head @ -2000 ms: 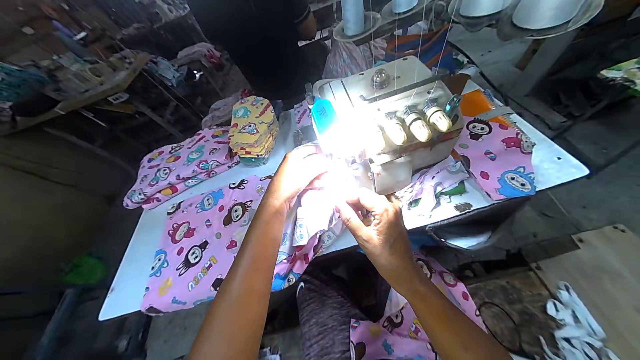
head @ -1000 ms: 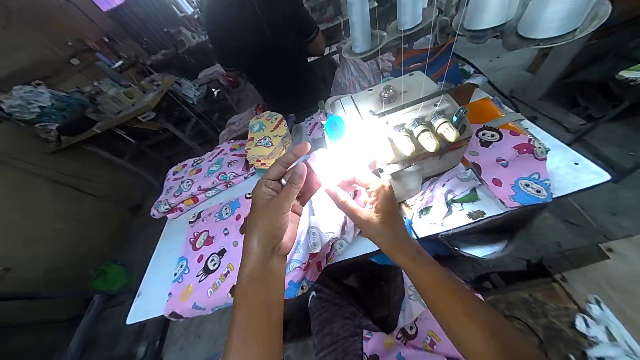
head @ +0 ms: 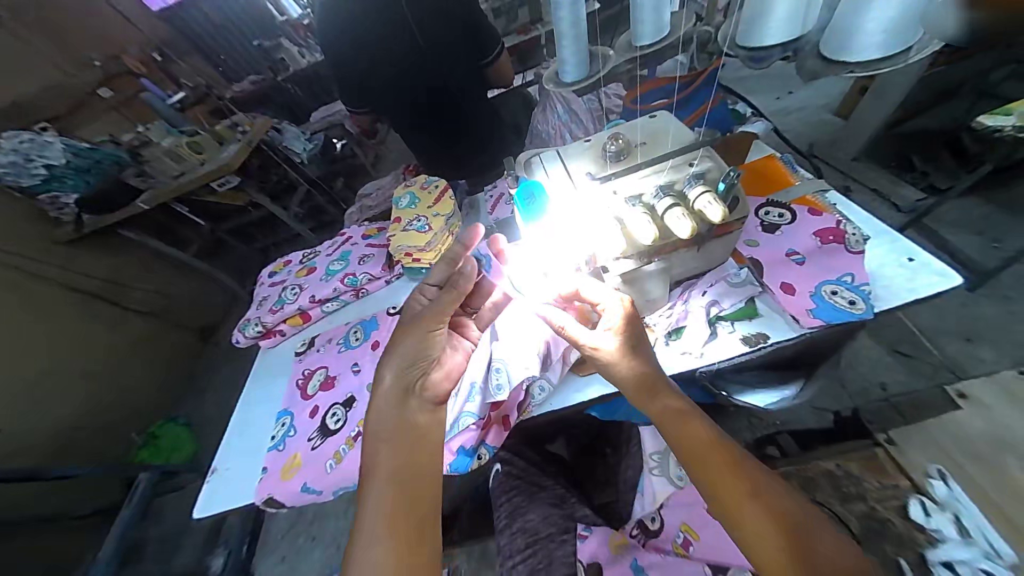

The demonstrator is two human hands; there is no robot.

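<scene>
Bright glare washes out the needle area of the overlock sewing machine [head: 668,200] and part of the cloth there. My left hand [head: 444,328] is raised at the left of the glare, its palm turned inward and fingers apart; whether cloth touches its fingertips is hidden. My right hand [head: 604,328] pinches the pale edge of the pink printed fabric [head: 500,384], close in front of the machine. That fabric hangs over the table's front edge, its pale inner side showing. A flat pink printed piece [head: 320,408] lies on the white table [head: 232,472] at the left.
A stack of yellow printed pieces [head: 424,220] and folded pink cloth [head: 320,280] lie at the back left. Pink cloth [head: 808,264] and fabric scraps [head: 708,312] lie right of the machine. Thread cones [head: 570,40] stand above. A person in black [head: 416,72] is beyond the table.
My left hand has come up off the cloth beside the machine, and its palm has turned inward with the fingers spreading. My right hand stays near the front of the machine.
</scene>
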